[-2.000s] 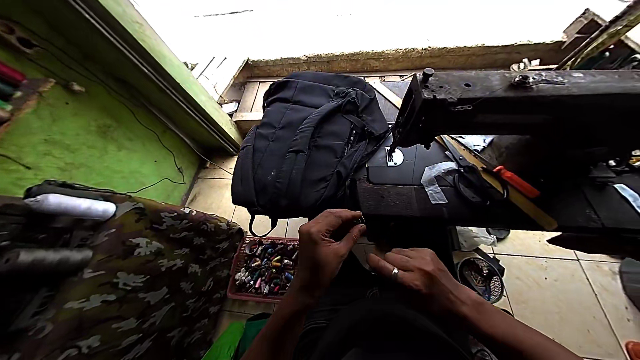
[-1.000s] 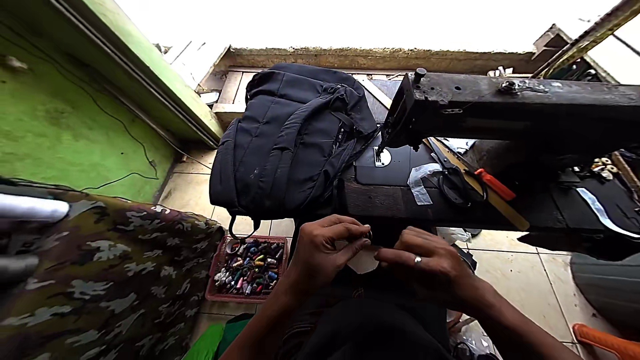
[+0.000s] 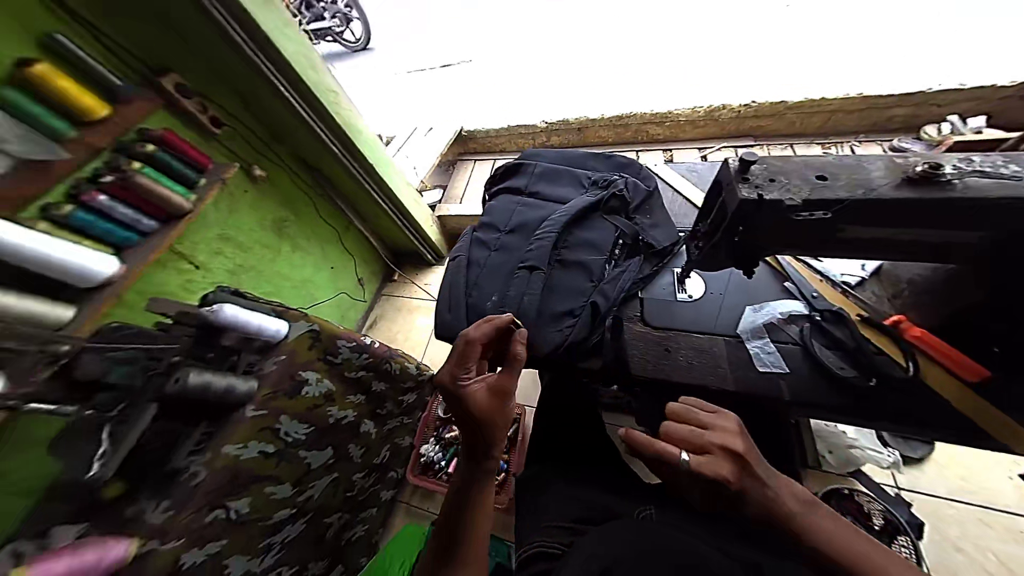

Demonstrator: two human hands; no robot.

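Observation:
My left hand (image 3: 484,376) is raised in front of the lower edge of a black backpack (image 3: 544,240), thumb and forefinger pinching a tiny thin item, too small to name. Lower right, over my dark-clothed lap, my right hand (image 3: 704,448) has its fingers curled, with a ring on one finger; whether it holds anything cannot be made out. The backpack lies on the sewing table beside the needle area of a black industrial sewing machine (image 3: 864,200). Right of the needle plate (image 3: 688,285) are a crumpled translucent strip (image 3: 764,332) and black-handled scissors (image 3: 840,340).
An orange-handled tool (image 3: 940,348) lies near a wooden ruler (image 3: 960,400) on the table. Below is a pink basket (image 3: 428,472) of small spools. Camouflage fabric (image 3: 304,448) covers something at left, under thread cones (image 3: 248,322) and a wall shelf (image 3: 160,248) of spools.
My hands have moved apart; the left is now higher, in front of the backpack. A pale piece seen between them one second ago is no longer visible there. The view has turned left.

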